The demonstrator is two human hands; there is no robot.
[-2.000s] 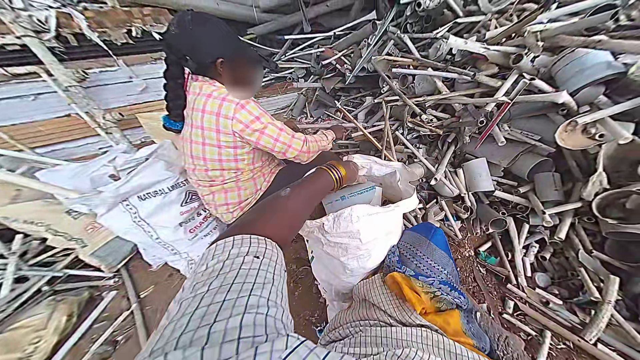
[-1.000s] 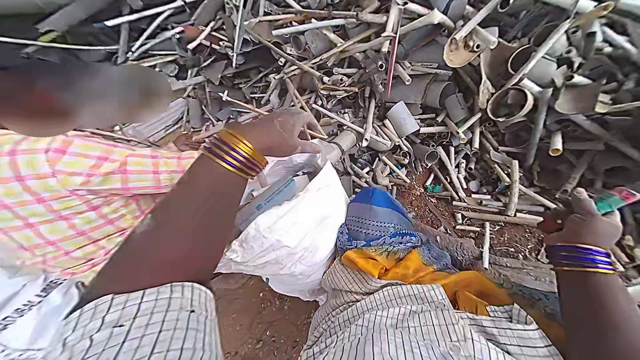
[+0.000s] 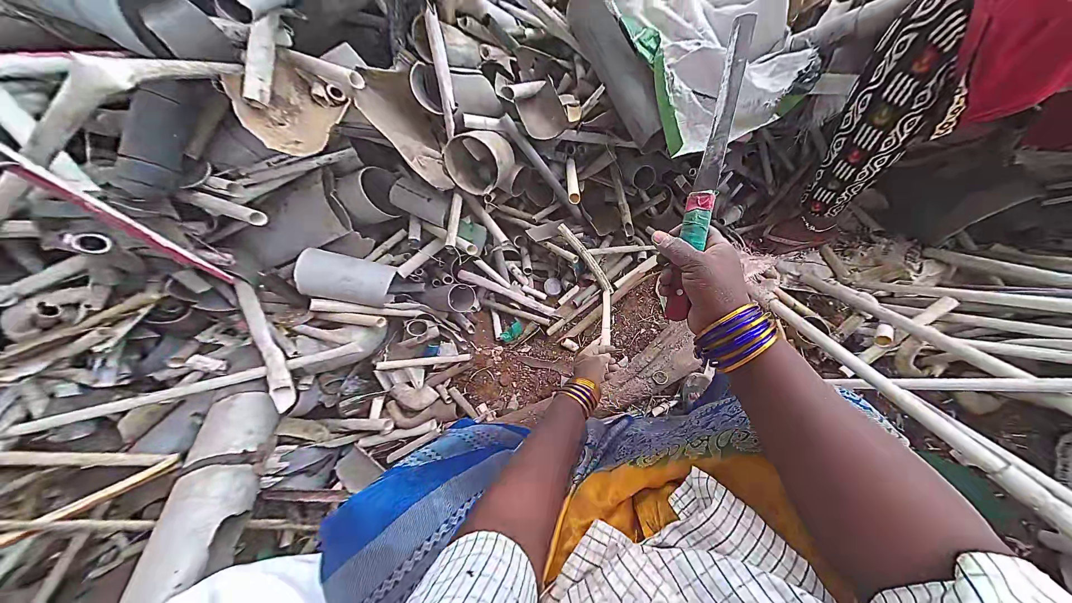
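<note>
My right hand (image 3: 699, 276) grips the taped handle of a long-bladed knife (image 3: 722, 126), its worn metal blade pointing up and away from me. Red and green tape wraps the handle. Lower and to the left, my left hand (image 3: 595, 367) is closed around the near end of a thin plastic pipe piece (image 3: 606, 316), which stands up from my fist. Beneath it lie bare reddish soil and a wooden block (image 3: 657, 368) beside my lap.
Scrap plastic pipes and fittings (image 3: 343, 276) heap up ahead and to the left. Long pale pipes (image 3: 904, 402) lie at the right. A white and green sack (image 3: 712, 67) lies at the top, near another person's patterned clothing (image 3: 888, 109).
My left hand has left the white sack and now holds a pipe piece. My right hand, at the right edge earlier, holds the knife raised. The view has swung right.
</note>
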